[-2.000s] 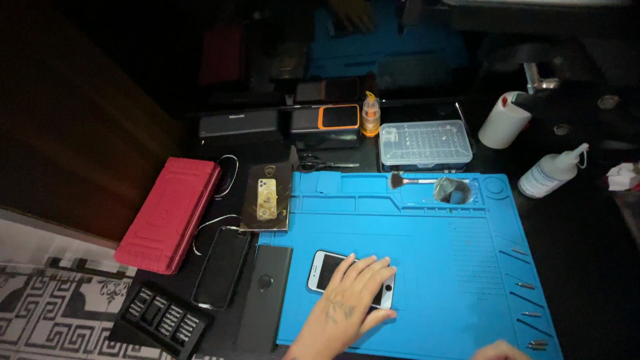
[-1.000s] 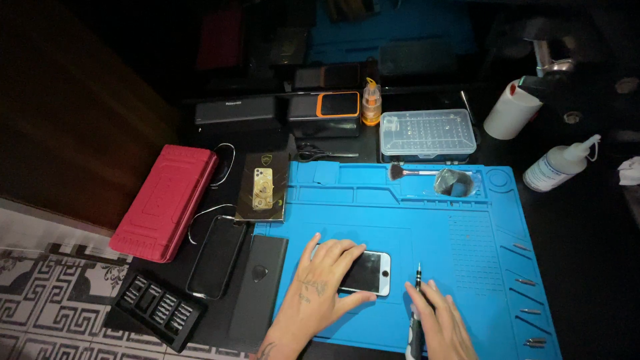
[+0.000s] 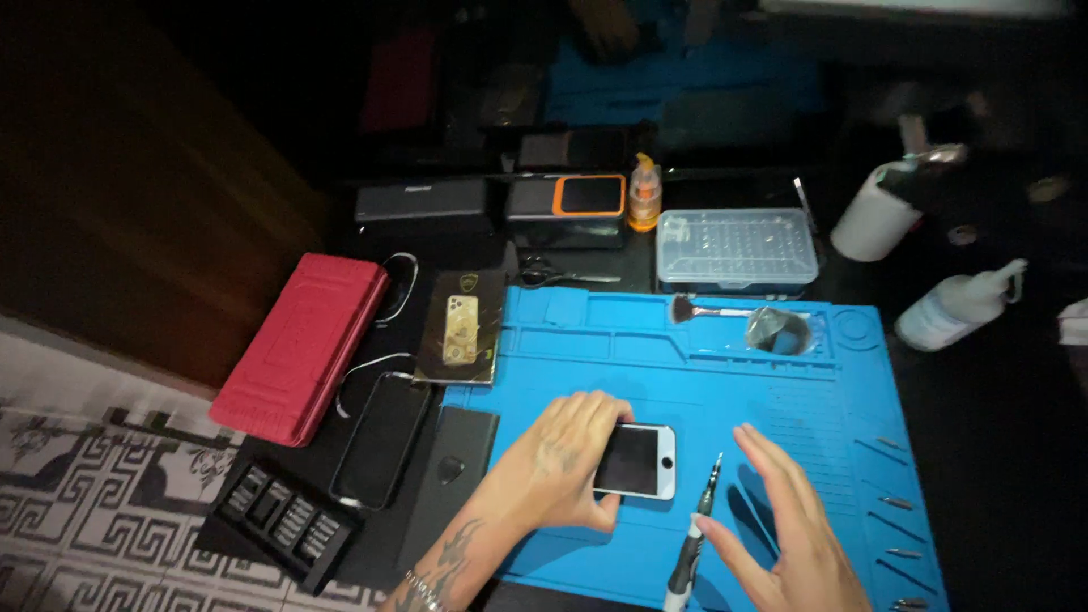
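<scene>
A white-framed smartphone (image 3: 636, 460) lies screen up on the blue silicone repair mat (image 3: 680, 391). My left hand (image 3: 571, 463) grips its left part, with the thumb at the near edge and the fingers at the far edge. A black and white precision screwdriver (image 3: 695, 537) lies to the right of the phone, its tip pointing away from me. Over the mat beside it, my right hand (image 3: 786, 527) is spread, its thumb at the screwdriver's shaft; no grip on the tool shows.
At left are a bit case (image 3: 285, 523), a black phone (image 3: 382, 439) and a red case (image 3: 302, 348). Behind the mat stand a clear-lidded organizer (image 3: 736, 248) and scissors (image 3: 565, 274). A brush (image 3: 705, 311) lies on the mat; a white bottle (image 3: 960, 308) is at right.
My right hand has come in from the lower right edge to beside the screwdriver, its fingers now spread wider. My left hand has shifted from across the phone's screen to its left part.
</scene>
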